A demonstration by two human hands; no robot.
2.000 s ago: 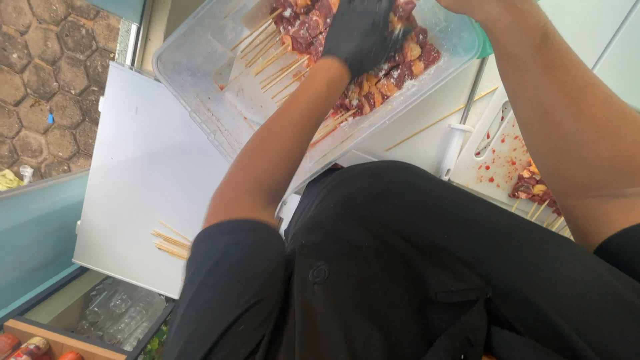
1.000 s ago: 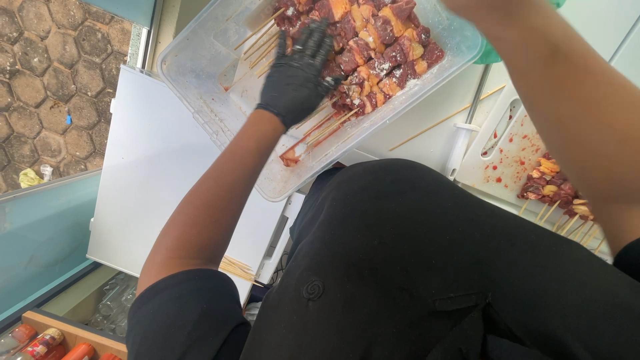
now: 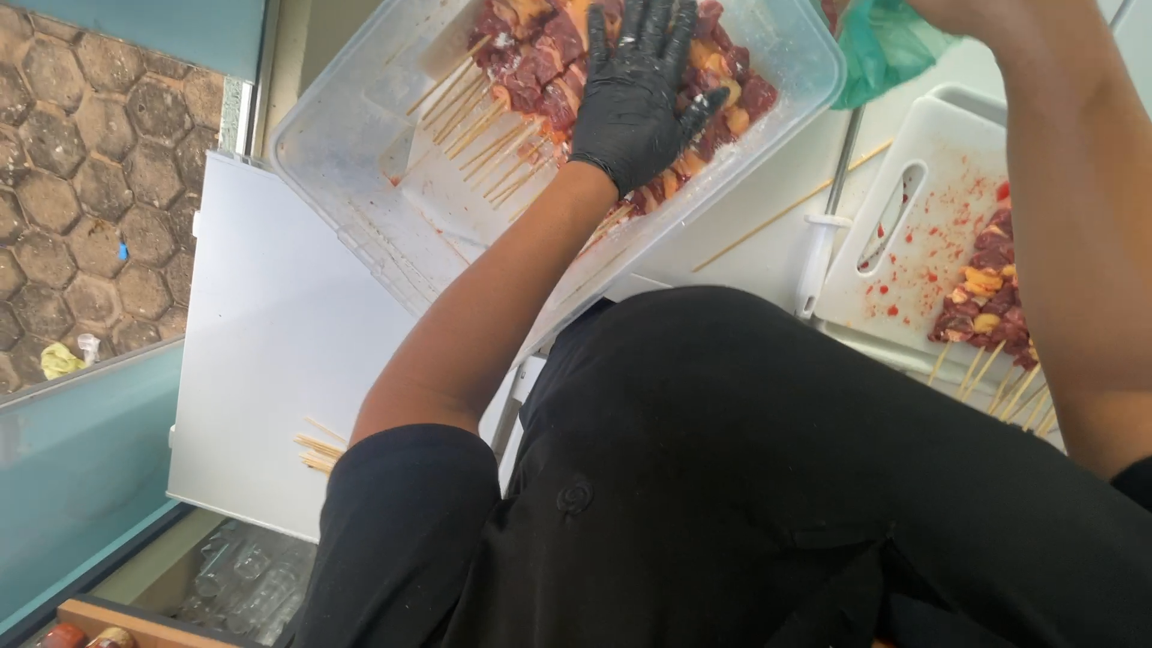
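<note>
My left hand [image 3: 634, 103], in a black glove, lies flat with spread fingers on skewers of raw meat [image 3: 540, 67] in a clear plastic tub [image 3: 346, 220]. The bamboo sticks of these skewers point down and left. At the top right edge, my right hand [image 3: 958, 13] is mostly cut off; it is beside a green plastic bag [image 3: 886, 54], and its fingers are hidden. Below it, more meat skewers [image 3: 985, 306] lie on a white cutting board [image 3: 918, 234] with red stains, partly behind my right forearm.
One loose bamboo skewer [image 3: 783, 216] lies between the tub and a white handle [image 3: 817, 261]. Several bare sticks [image 3: 319, 453] rest on a white panel [image 3: 279, 333] at the left. Clear plastic containers [image 3: 247, 576] sit below it, near a wooden box edge [image 3: 144, 625].
My left hand has shifted from the skewers' stick side onto the middle of the meat, after being higher up in the tub two seconds ago. More of the green bag shows.
</note>
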